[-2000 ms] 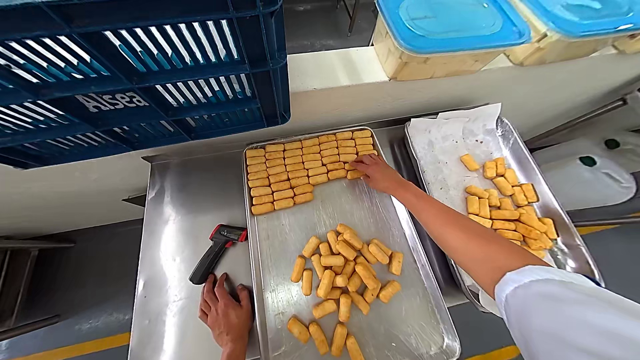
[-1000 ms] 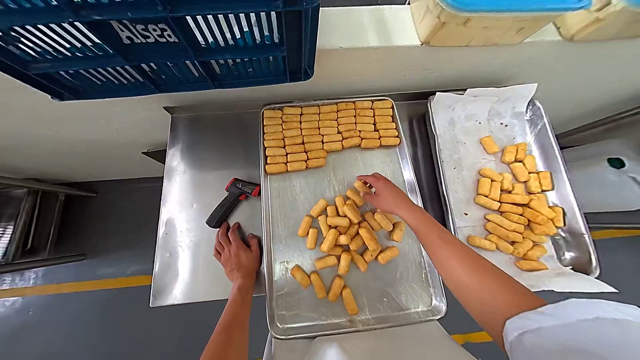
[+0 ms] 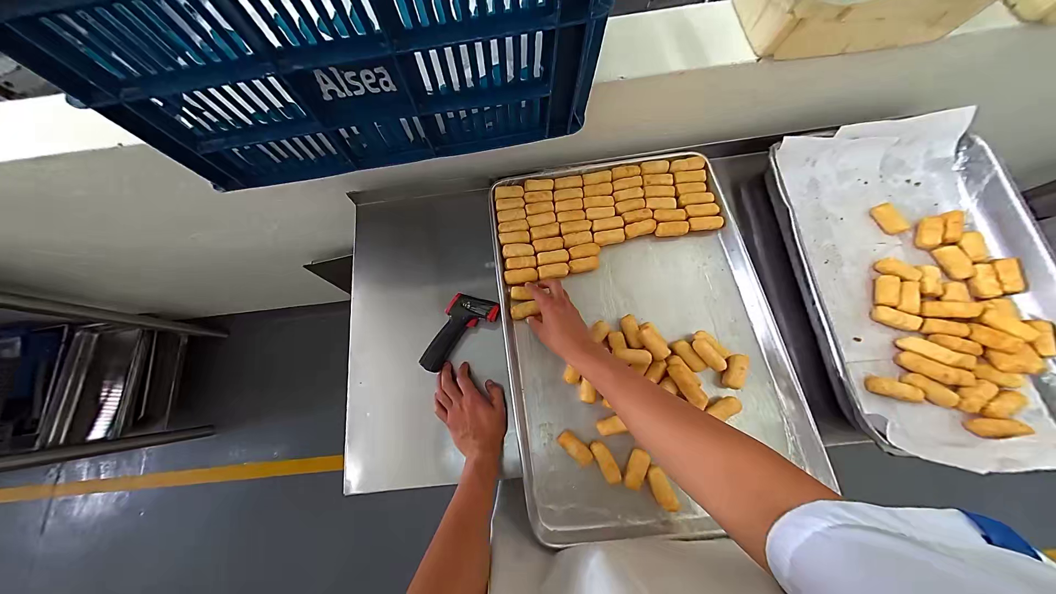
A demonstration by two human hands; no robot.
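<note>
A metal sheet tray (image 3: 685,285) carries neat rows of golden baked sticks (image 3: 606,206) at its far end and a loose pile of the same sticks (image 3: 652,355) nearer me. My right hand (image 3: 559,318) is at the tray's left edge, its fingertips on a baked stick (image 3: 523,310) just below the leftmost rows; whether it grips the stick is hard to tell. Flat on the steel table (image 3: 388,396), left of the tray, lies my left hand (image 3: 473,412), its fingers slightly spread and nothing in it. Just beyond its fingertips is a black and red infrared thermometer (image 3: 455,328).
On the right, a second metal tray (image 3: 833,363) lined with white paper (image 3: 833,214) holds more baked sticks. A blue plastic crate (image 3: 289,99) hangs over the ledge at upper left, and a pale container (image 3: 850,29) stands at upper right. Metal racking (image 3: 107,379) is at far left.
My right hand was over the loose pile one second ago and is now at the left end of the rows. More sticks stand in the left columns. My left hand stays beside the tray.
</note>
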